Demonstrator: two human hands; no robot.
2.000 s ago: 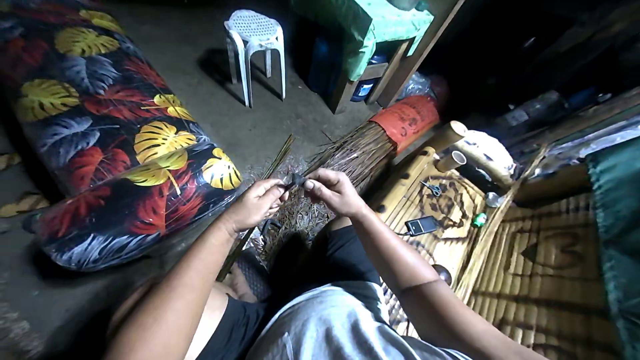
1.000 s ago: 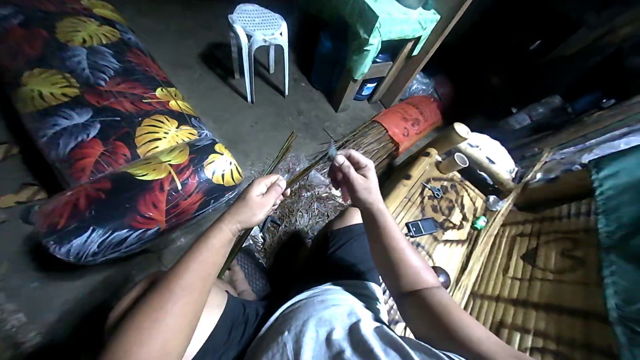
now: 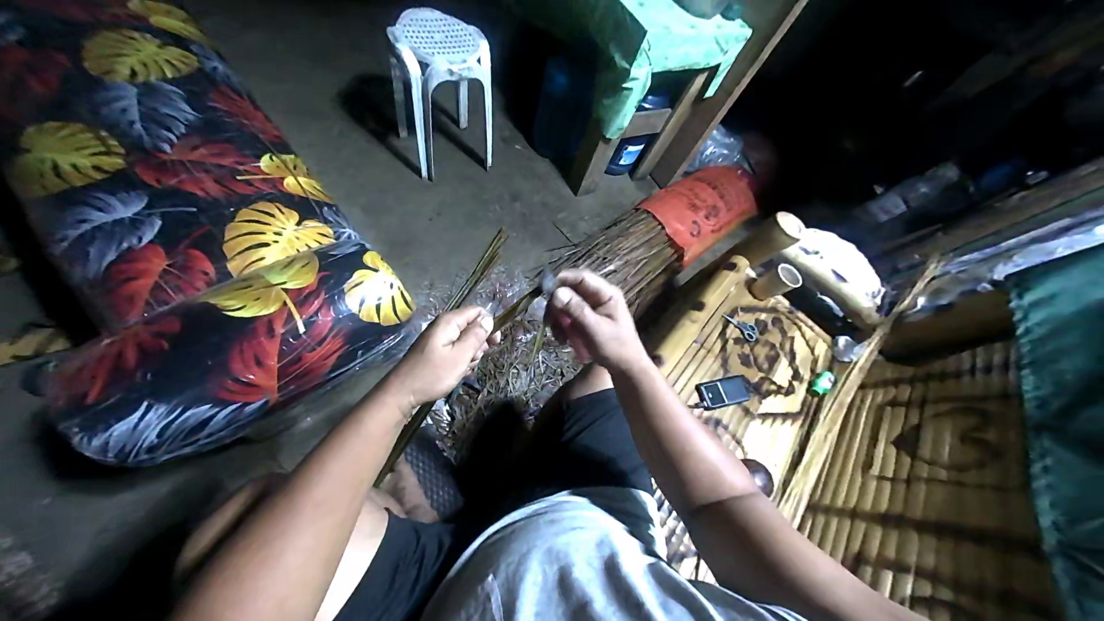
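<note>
My left hand point(image 3: 448, 349) is closed on thin plant strips point(image 3: 474, 274), which stick out above and below the fist. A short dark length of strip point(image 3: 516, 308) runs from its fingertips toward my right hand. My right hand point(image 3: 593, 317) has thumb and forefinger pinched on a small greyish piece point(image 3: 548, 281), too blurred to name. Behind and below the hands lies a heap of loose shavings and strips point(image 3: 517, 371). A bundle of long dry stalks point(image 3: 617, 250), wrapped at its far end in an orange sack point(image 3: 703, 210), lies beyond my right hand.
A bamboo bench point(image 3: 780, 345) at right holds scissors point(image 3: 743, 328), a phone point(image 3: 724, 392) and a small green item point(image 3: 822, 383). A plastic-wrapped, leaf-patterned mattress point(image 3: 190, 259) lies at left. A white plastic stool point(image 3: 440, 65) and a table with a green cover point(image 3: 690, 43) stand ahead.
Two seconds ago my hands met at a small dark piece. Since then they have moved apart, my right hand going slightly up and right, and the strip between them shows.
</note>
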